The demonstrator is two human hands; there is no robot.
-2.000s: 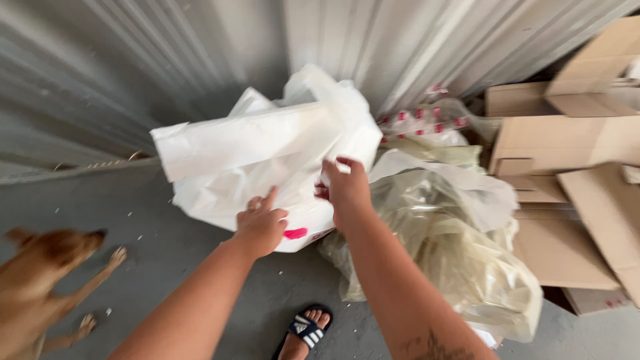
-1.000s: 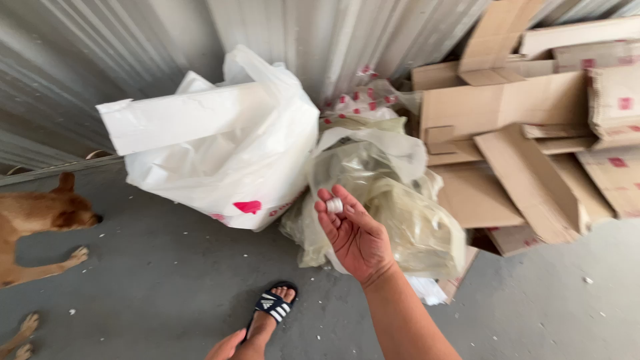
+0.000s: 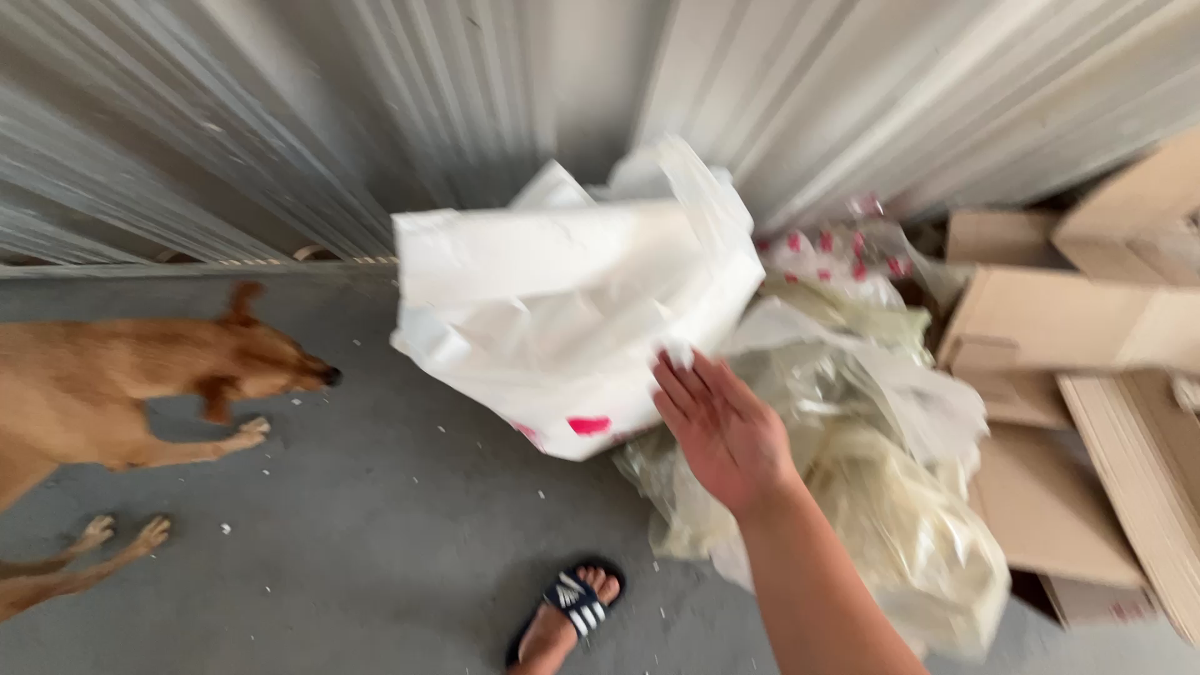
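My right hand (image 3: pixel 722 427) is palm up with its fingers stretched out over the front right side of a large white plastic bag (image 3: pixel 572 319). A small white piece (image 3: pixel 679 354) shows at the fingertips; blur hides whether it still touches them. The bag bears a pink mark and stands against the corrugated metal wall, with a flat white panel (image 3: pixel 525 248) across its top. Crumpled clear and yellowish plastic bags (image 3: pixel 891 506) lie right of it, partly behind my forearm. My left hand is out of view.
Flattened cardboard boxes (image 3: pixel 1050 497) are piled at the right. A brown dog (image 3: pixel 169 384) stands at the left, its muzzle toward the white bag. My foot in a striped slide sandal (image 3: pixel 577 605) is on the grey floor (image 3: pixel 375 562), among small white scraps.
My right hand has moved from over the clear bags to the white bag, and the white piece is now at its fingertips rather than between the fingers. My left hand has left the view.
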